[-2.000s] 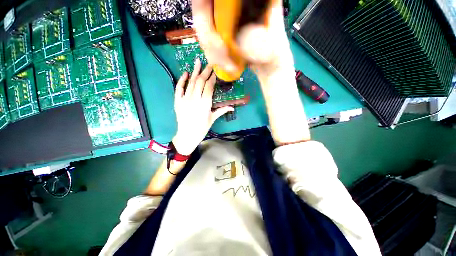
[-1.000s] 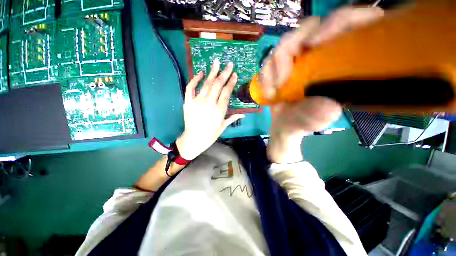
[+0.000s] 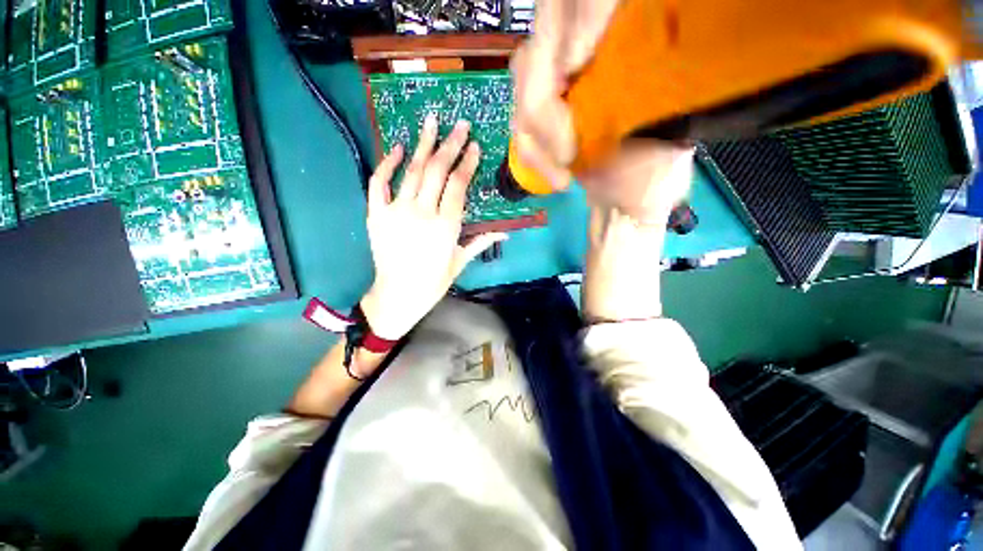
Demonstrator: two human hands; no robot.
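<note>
A green circuit board (image 3: 474, 97) lies in a reddish-brown fixture (image 3: 431, 44) at the bench's near edge. My left hand (image 3: 418, 231) lies palm down over the board's left and near part, fingers spread, holding nothing visible. My right hand (image 3: 587, 129) grips an orange power driver (image 3: 733, 70), which looks large and close to the camera. Its black nose (image 3: 511, 183) is over the right part of the board. The driver's tip and any fastener under it are hidden.
Rows of green boards (image 3: 178, 108) lie at left beside a black sheet (image 3: 70, 274). A black cable (image 3: 329, 97) runs left of the fixture. A tray of silver hardware (image 3: 453, 15) is beyond it. A black slotted rack (image 3: 852, 172) stands at right, with a dark handle end (image 3: 682, 219) near it.
The driver has swung from nearly upright to slanting rightward, its nose staying over the board's right side. The view has shifted. My left hand has stayed on the board.
</note>
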